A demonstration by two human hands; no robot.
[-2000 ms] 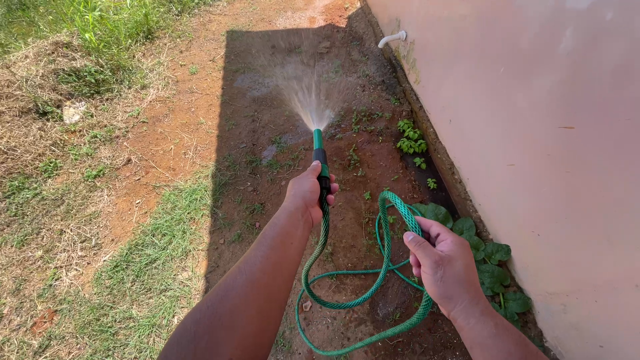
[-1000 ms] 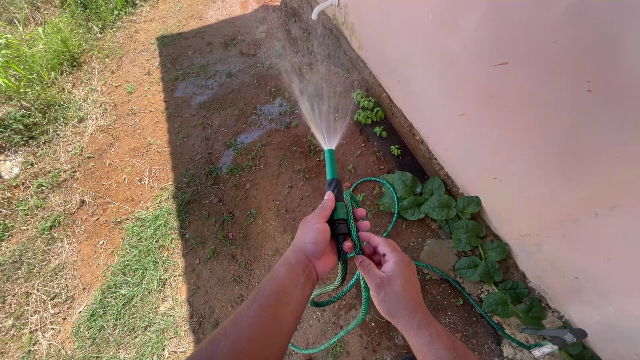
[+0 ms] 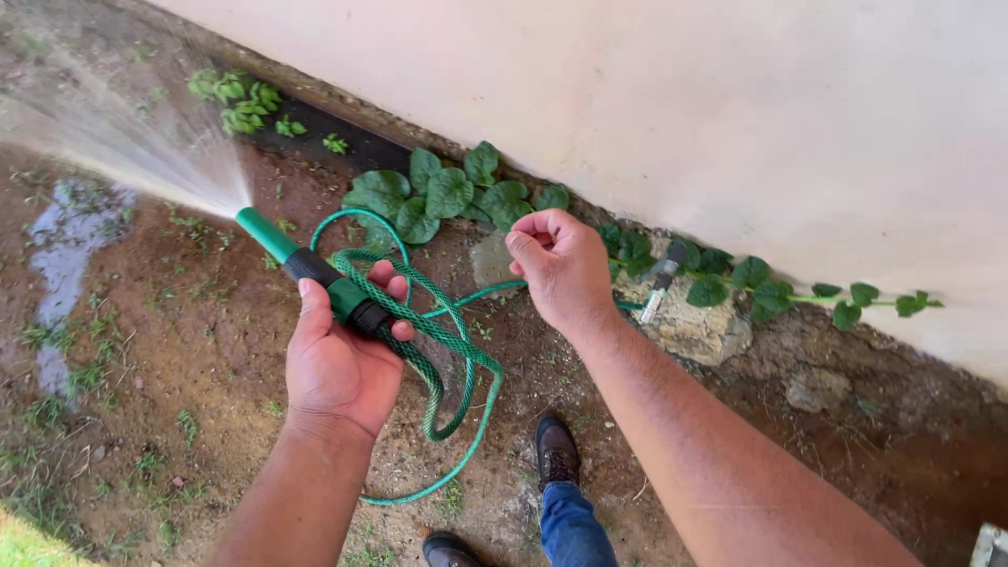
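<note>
My left hand (image 3: pixel 346 354) holds a green and black hose nozzle (image 3: pixel 319 276), which sprays a wide fan of water to the upper left. A loop of green braided garden hose (image 3: pixel 465 342) also lies in that hand's fingers and hangs below them. My right hand (image 3: pixel 563 268) is raised to the right of the nozzle, its thumb and forefinger closed together; nothing shows between them. Behind that hand the thin hose runs along the ground to a grey and black fitting (image 3: pixel 661 283) beside the wall.
A pale wall (image 3: pixel 669 118) slants across the upper right. Broad-leaved vine plants (image 3: pixel 449 193) and smaller seedlings (image 3: pixel 244 98) grow at its foot. Stones (image 3: pixel 701 323) lie near the fitting, a puddle (image 3: pixel 71 260) at left. My shoes (image 3: pixel 557 449) stand on the soil.
My right hand held the hose at first, was beside the nozzle a second ago, and is now apart from it at the right. The hose loop now lies over my left fingers. The view has turned toward the wall.
</note>
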